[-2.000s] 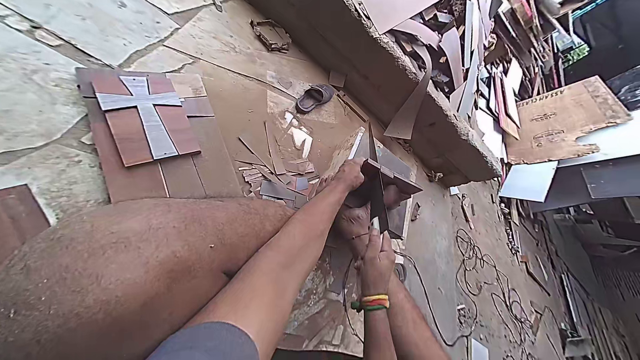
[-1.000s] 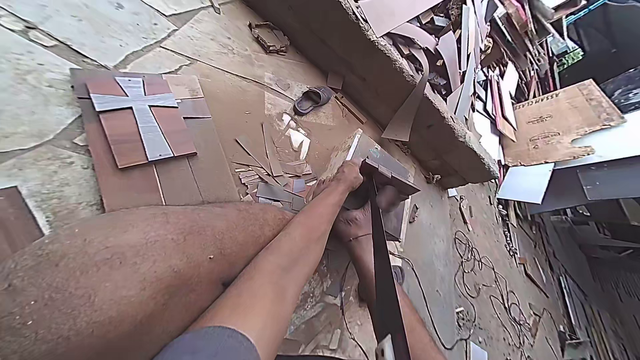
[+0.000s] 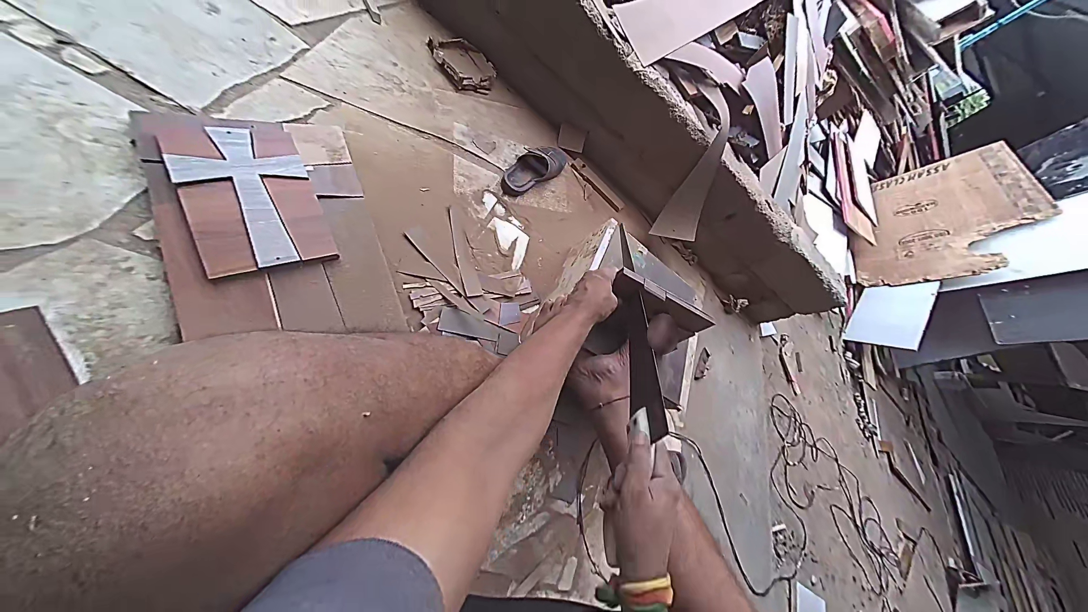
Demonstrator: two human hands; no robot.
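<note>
My right hand (image 3: pixel 644 506), with a red, yellow and green wristband, grips the handle of a hand saw (image 3: pixel 644 374). The dark blade runs up to the edge of a brown laminate board (image 3: pixel 671 308). My left hand (image 3: pixel 597 296) holds that board at its left end. Under the board lies a low work block (image 3: pixel 582 259), and my bare foot (image 3: pixel 602 378) rests beside it, close to the blade. How deep the blade sits in the board cannot be seen.
A light grey cross (image 3: pixel 255 191) lies on reddish boards at the left. Cut strips (image 3: pixel 476 310), a sandal (image 3: pixel 534 170) and a low wall (image 3: pixel 629 127) are around the block. Cables (image 3: pixel 816 476) coil at the right. Offcuts and a cardboard sheet (image 3: pixel 952 212) lie beyond the wall.
The saw and my right hand have moved up toward the board since one second ago, when the handle was near the bottom edge. My left hand still holds the board.
</note>
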